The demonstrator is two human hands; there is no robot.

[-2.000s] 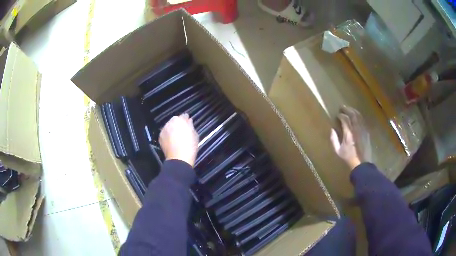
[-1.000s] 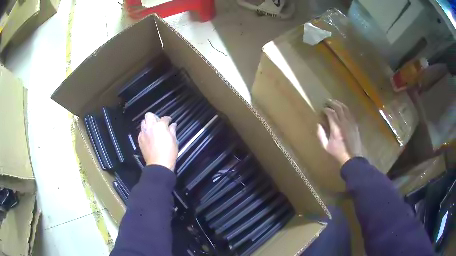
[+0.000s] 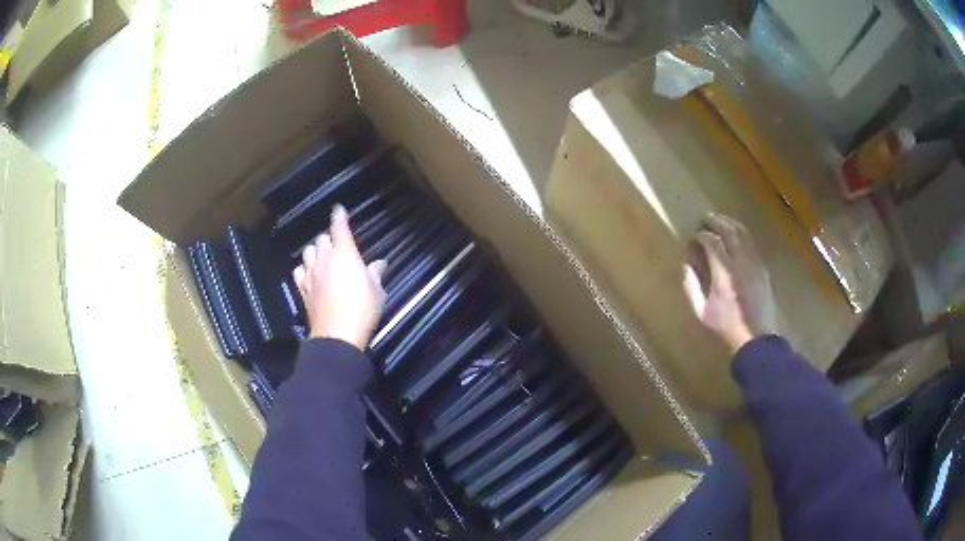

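An open carton (image 3: 624, 328) stands in front of me, filled with dark panels (image 3: 529, 423) seen mostly edge-on in rows. One panel edge in the middle looks brighter and silvery. A few panels (image 3: 254, 280) stand at another angle along the left wall. My left hand (image 3: 344, 285) is over the panels left of the middle, index finger extended, holding nothing that I can see. Its fingertips may touch panel edges; I cannot tell. My right hand (image 3: 725, 283) rests with spread fingers on the closed carton (image 3: 635, 211) to the right and holds nothing.
A red stool (image 3: 407, 19) and a person's shoe (image 3: 582, 13) are at the top. Other brown cartons (image 3: 32, 264) stand at the left. Dark panels (image 3: 931, 454) lie in a box at the lower right. Yellow-orange tape (image 3: 762, 159) runs over the closed carton.
The view has shifted, so the cartons sit further left than two seconds ago. My left hand's index finger now points out toward the far panels. My right hand stays on the closed carton.
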